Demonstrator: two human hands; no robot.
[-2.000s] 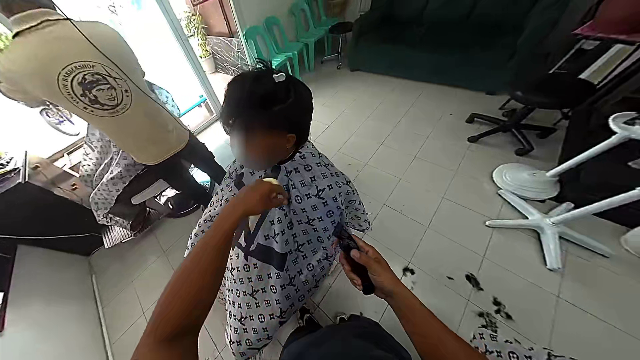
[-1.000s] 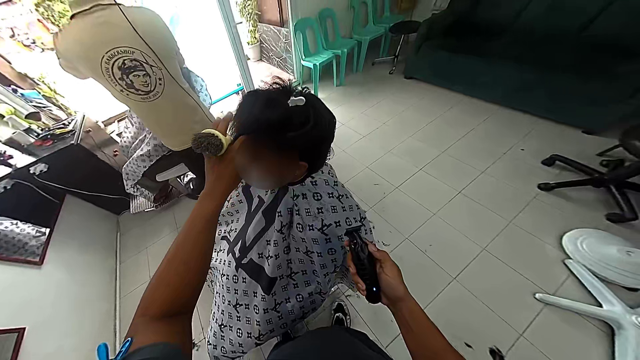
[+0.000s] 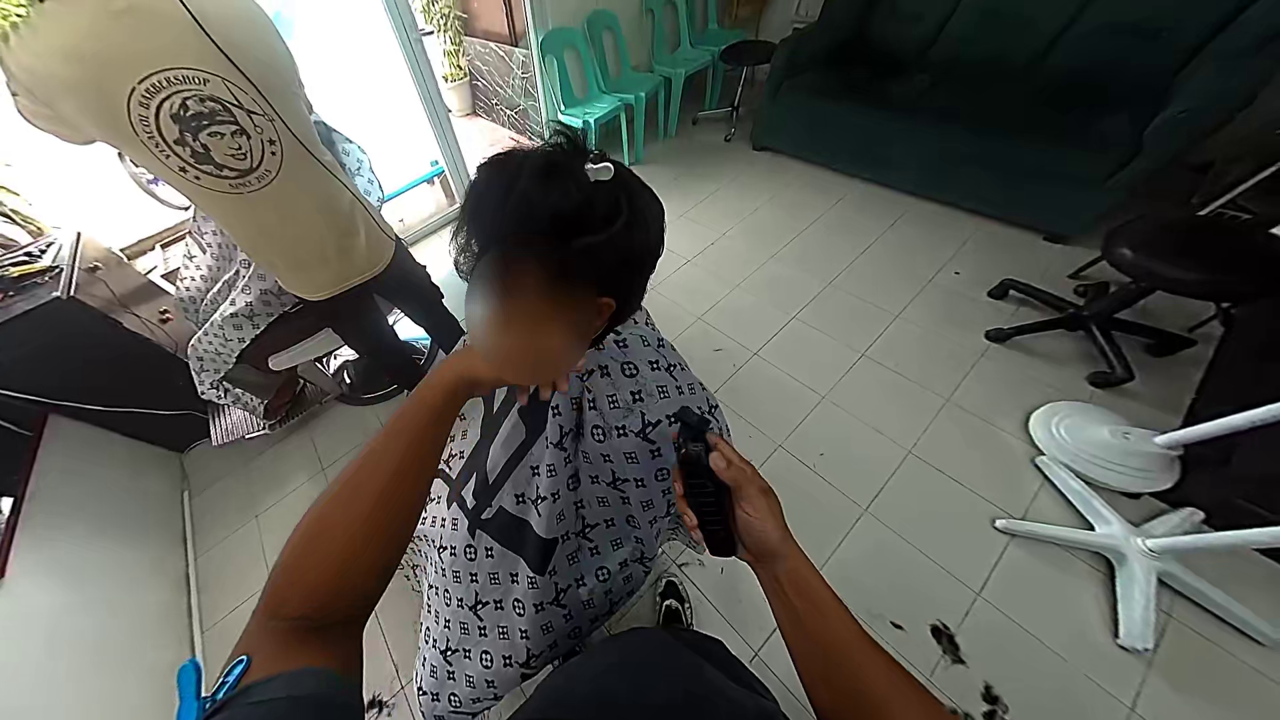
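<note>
A seated person with dark hair point(image 3: 560, 210), a white hair clip point(image 3: 599, 171) on top, wears a white barber's cape point(image 3: 600, 470) with a dark pattern. My left hand point(image 3: 525, 370) is at the front of the person's lower face; blur covers part of it, and whether the brush is in it cannot be made out. In my right hand point(image 3: 735, 500) is a black hair clipper point(image 3: 705, 485), held upright beside the cape, its head away from the hair. A blue clip point(image 3: 207, 690) is fixed at my left sleeve.
A co-worker in a cream shirt point(image 3: 230, 150) stands at the left by another caped person. Green plastic chairs point(image 3: 620, 80), a dark sofa point(image 3: 960, 110), a black wheeled stool point(image 3: 1120, 290) and white stand bases point(image 3: 1135, 540) surround the tiled floor. Hair clippings point(image 3: 945, 642) lie near my right arm.
My left hand has moved down from beside the person's head, where it held a round brush one second ago, to the front of the lower face. The clipper remains in my right hand.
</note>
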